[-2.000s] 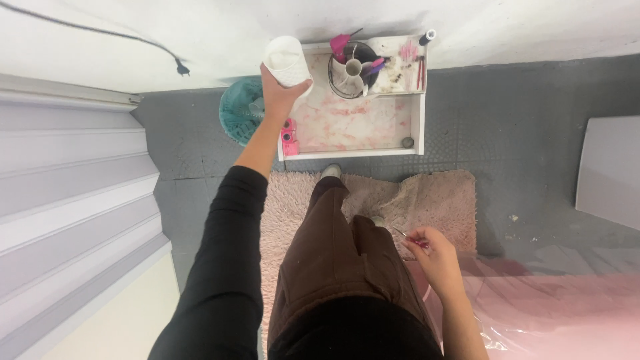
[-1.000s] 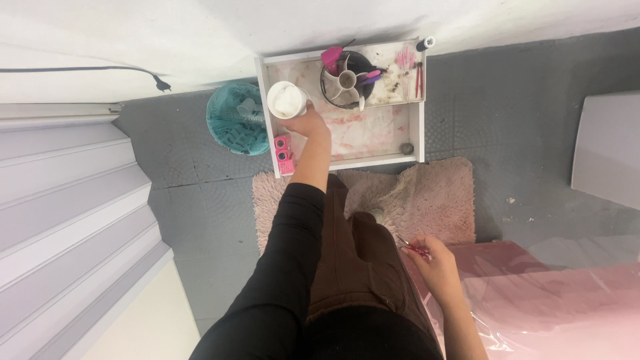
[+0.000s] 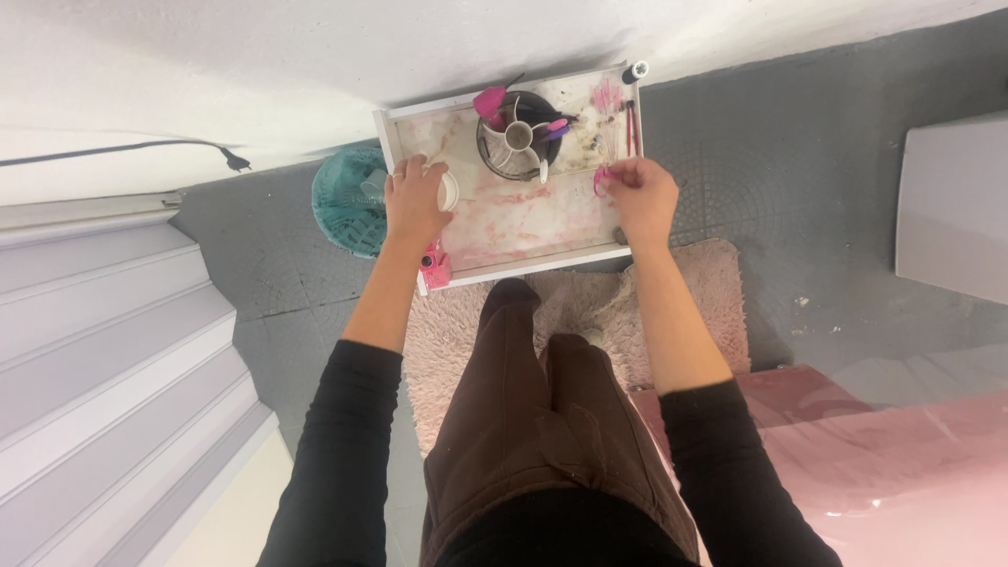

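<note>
My left hand [image 3: 417, 201] is closed around a white round container [image 3: 449, 191] at the left side of a white wooden tray-like stand [image 3: 520, 266]; the palm hides most of the container. My right hand [image 3: 644, 201] holds small scissors with pink handles [image 3: 602, 181] over the stand's right side. Between the hands, farther back, a round organizer [image 3: 517, 136] holds a pink item [image 3: 490, 102] and several pen-like tools [image 3: 555, 128]. Two red-handled brushes [image 3: 632, 130] lie at the right. Pink small boxes [image 3: 435, 268] sit at the front left corner.
A teal lined bin [image 3: 346, 201] stands left of the stand, against the wall. A black plug and cable [image 3: 235, 160] hang at the left. Below lies a pink shaggy rug [image 3: 709, 291]. A pink plastic-covered surface [image 3: 906, 465] is at lower right, a white box-like piece [image 3: 957, 205] at far right.
My left hand has lowered the white container to the stand's left side. My right hand has moved forward from beside my leg to the stand's right side, with the scissors.
</note>
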